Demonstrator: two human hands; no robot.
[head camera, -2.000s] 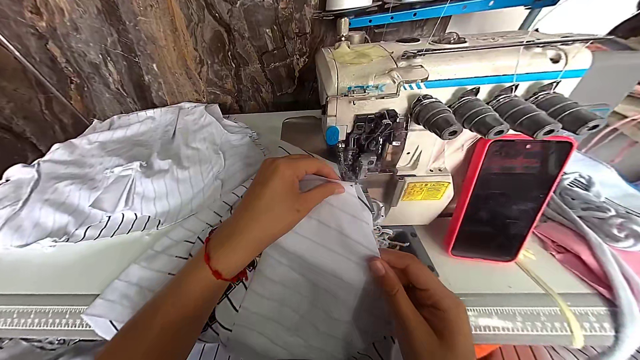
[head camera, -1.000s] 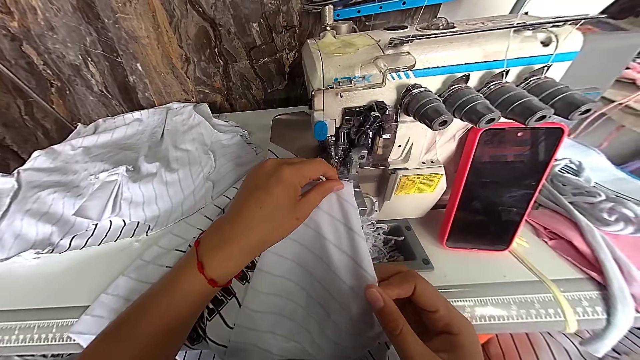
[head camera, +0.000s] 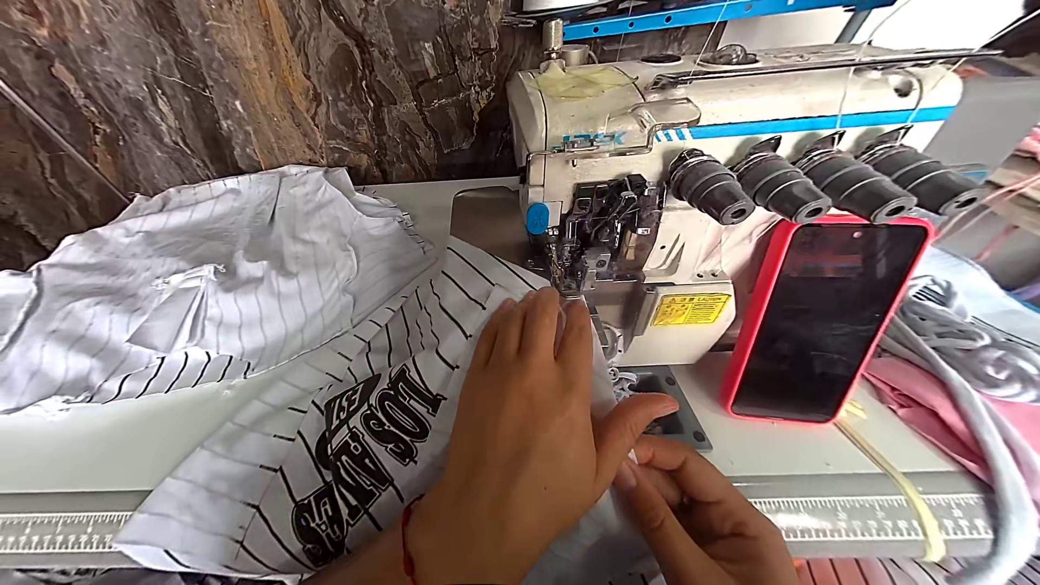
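My left hand (head camera: 528, 422), a red cord at its wrist, lies flat on a white striped fabric piece (head camera: 455, 325) with bold black lettering. Its fingertips are just before the presser foot area of a white overlock sewing machine (head camera: 601, 236). Lower right, my right hand (head camera: 699, 520) pinches the fabric's edge between thumb and fingers, close to the left thumb. Part of the cloth under both hands is hidden.
A second striped white garment piece (head camera: 244, 276) lies crumpled at left. A phone in a red case (head camera: 829, 325) leans against the machine. Grey fabric strips (head camera: 967, 349) and pink cloth (head camera: 926, 406) lie at right. A measuring tape (head camera: 877, 512) runs along the table's front edge.
My left hand has gone from pinching the fabric's upper edge to lying flat on it, fingers toward the machine. More of the printed lettering shows. The right hand still holds the edge.
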